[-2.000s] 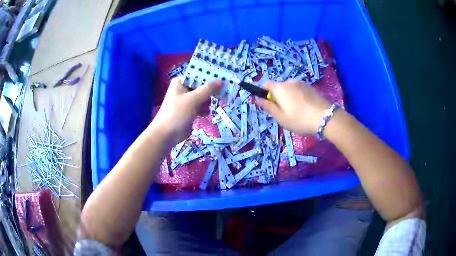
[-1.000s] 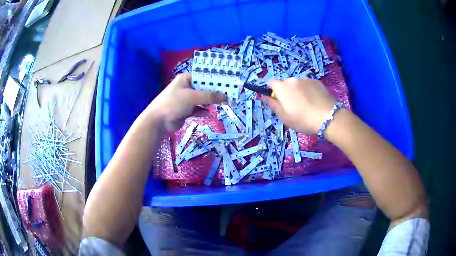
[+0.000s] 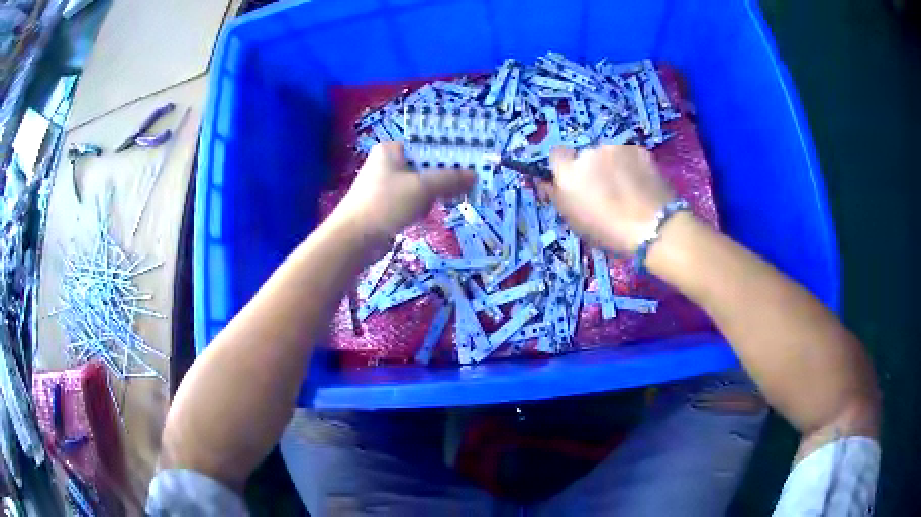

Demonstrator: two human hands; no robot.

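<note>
My left hand (image 3: pixel 404 192) holds a silver-grey perforated panel (image 3: pixel 451 136) by its lower left edge, above the bin. My right hand (image 3: pixel 611 197), with a bracelet at the wrist, is closed around a hand tool (image 3: pixel 527 167). The tool's black end points left and meets the panel's right edge; its grip is mostly hidden by the fingers. Loose separated strips (image 3: pixel 510 227) lie heaped below on pink bubble wrap (image 3: pixel 661 237) inside the blue bin (image 3: pixel 505 384). The panel and left hand are slightly blurred.
On the brown bench (image 3: pixel 151 76) at the left lie small pliers with purplish handles (image 3: pixel 151 131), another small tool (image 3: pixel 79 151), a spread pile of thin pale sticks (image 3: pixel 101 298) and a pink bubble-wrap packet (image 3: pixel 81 414) with a blue-handled tool on it. The wearer's legs show below the bin.
The panel has turned from tilted to nearly level and now looks shorter from top to bottom. Both hands have moved slightly up. The view has shifted a little over the bin.
</note>
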